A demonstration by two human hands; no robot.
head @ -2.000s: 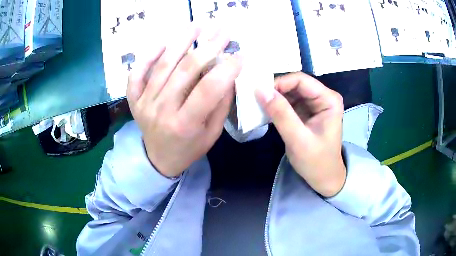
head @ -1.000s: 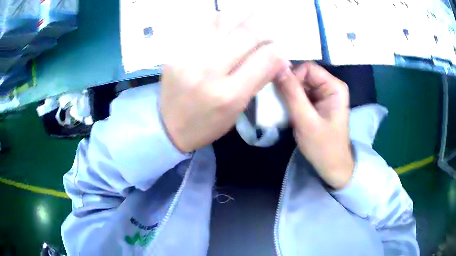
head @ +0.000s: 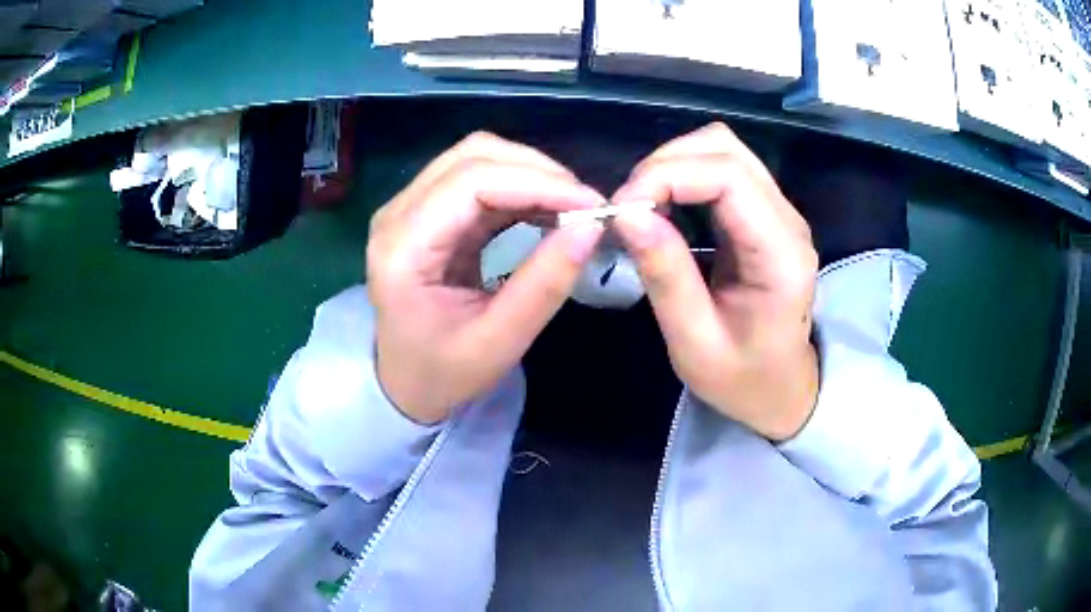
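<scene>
My left hand (head: 479, 275) and my right hand (head: 730, 281) meet above my lap, thumbs and forefingers pinching the label strip (head: 608, 214) between them. The strip shows edge-on as a thin white band at the fingertips. More white strip or backing paper hangs below and behind the fingers. No single sticker can be made out. Slim white retail boxes (head: 694, 36) with small dark pictures lie in a row on the bench, beyond both hands and apart from them.
The green bench (head: 311, 81) has its front edge beyond my hands. A black bin (head: 144, 227) filled with white scrap strips stands at the left under the bench. Other boxes stand at the upper left. A metal leg (head: 1059, 347) stands at the right.
My left hand has moved down from over the boxes and now meets my right hand at the strip. The view has shifted, so the boxes appear higher in it.
</scene>
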